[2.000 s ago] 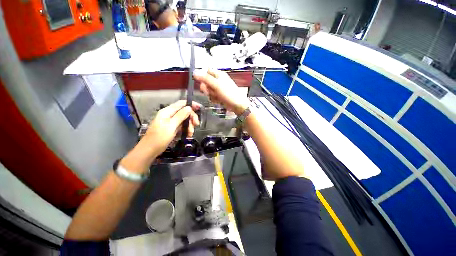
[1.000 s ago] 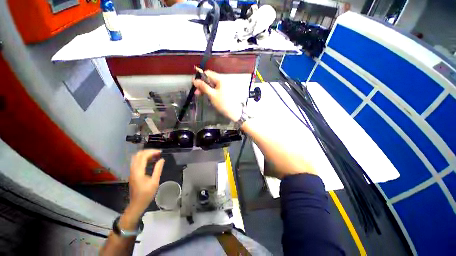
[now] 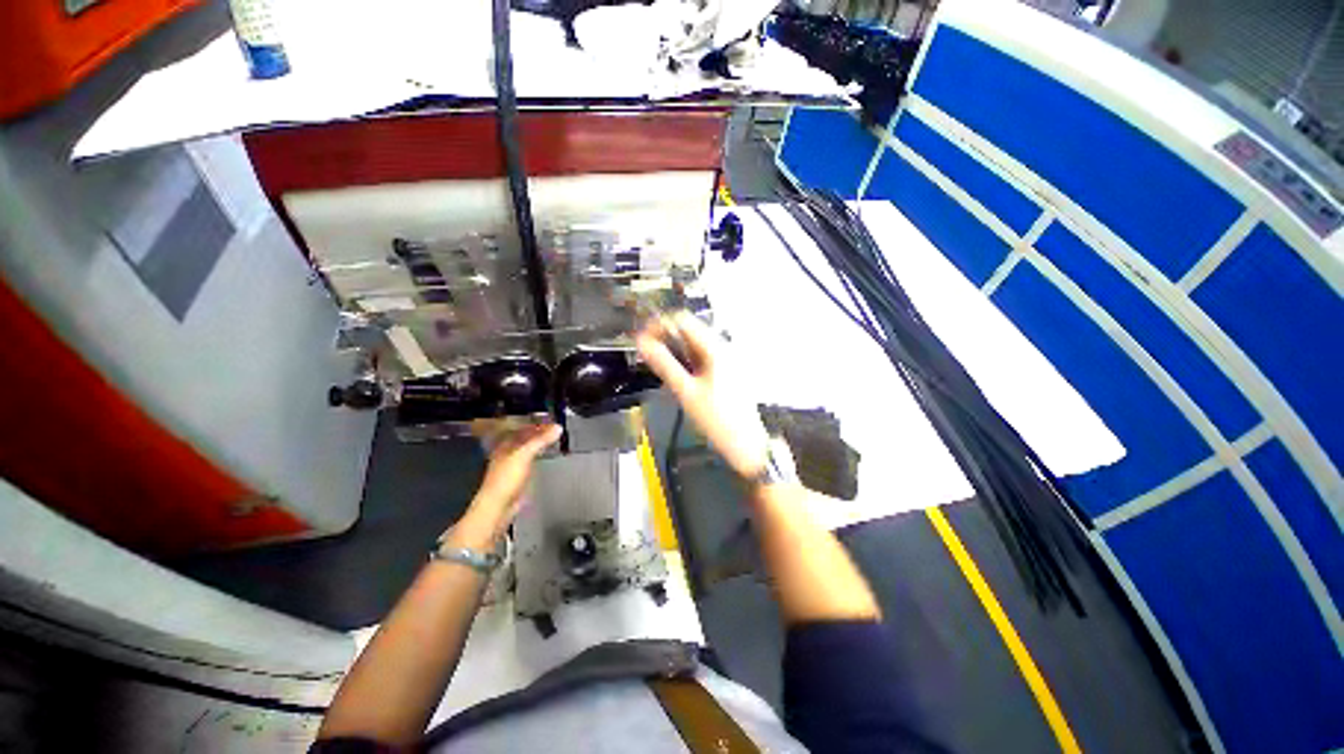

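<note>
A long black strap [image 3: 525, 221] runs from the white machine top down past the clear guard and between the two round black rollers [image 3: 516, 386]. My left hand [image 3: 516, 442] is just below the rollers, with its fingertips on the strap's lower end. My right hand [image 3: 681, 358] is blurred, to the right of the strap and above the right roller, apart from the strap. Its fingers are partly curled; whether it holds something small cannot be told.
A bundle of black straps [image 3: 921, 354] lies on the white side table [image 3: 1069, 420] at the right, its ends over the edge. A dark brown cloth [image 3: 811, 449] lies there too. A blue and white bottle [image 3: 261, 41] stands on the machine top. A blue-and-white machine [image 3: 1120, 221] is at far right.
My left hand has moved up to the strap below the rollers. My right hand has left the strap and moved down and right. The strap now hangs between the rollers. The brown cloth has come into sight.
</note>
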